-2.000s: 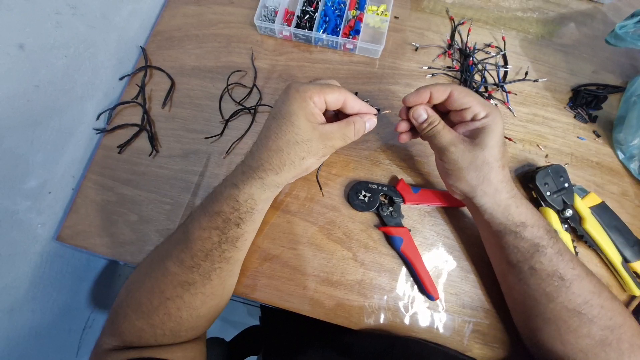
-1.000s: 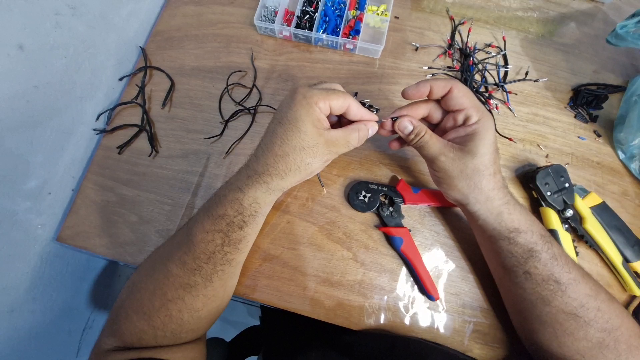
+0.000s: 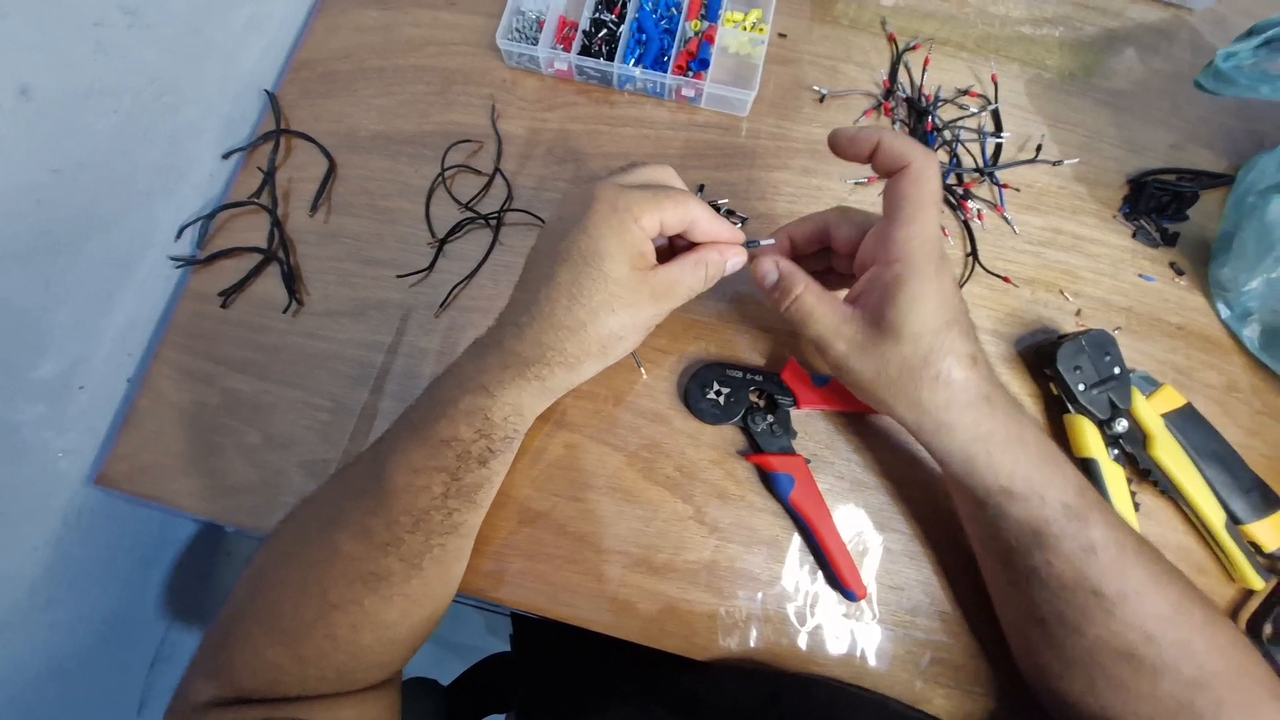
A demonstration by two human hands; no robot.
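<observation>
My left hand (image 3: 640,260) pinches a thin black wire between thumb and forefinger. A black wire ferrule (image 3: 758,243) with a silver tube sits at the wire's end, just past the fingertips. The wire's other end (image 3: 639,364), with bare copper, shows below the hand. My right hand (image 3: 870,270) is close by on the right, fingers apart, its thumb tip just short of the ferrule. Below the hands lies a ferrule crimping tool (image 3: 740,393) with red and blue handles, its handles spread. Several loose black ferrules (image 3: 730,213) lie behind the fingertips.
A clear compartment box (image 3: 735,98) of coloured ferrules stands at the back. Black wires lie in two groups (image 3: 270,220) (image 3: 480,215) at left. Wires with ferrules (image 3: 950,140) are heaped at back right. Yellow and black wire strippers (image 3: 1110,400), a black bundle (image 3: 1160,205) and a teal plastic bag (image 3: 1250,260) are right.
Two seconds ago bare copper showed at the wire tip; a ferrule is on it now. The right hand's fingers have spread off the ferrule, which they were touching one second ago.
</observation>
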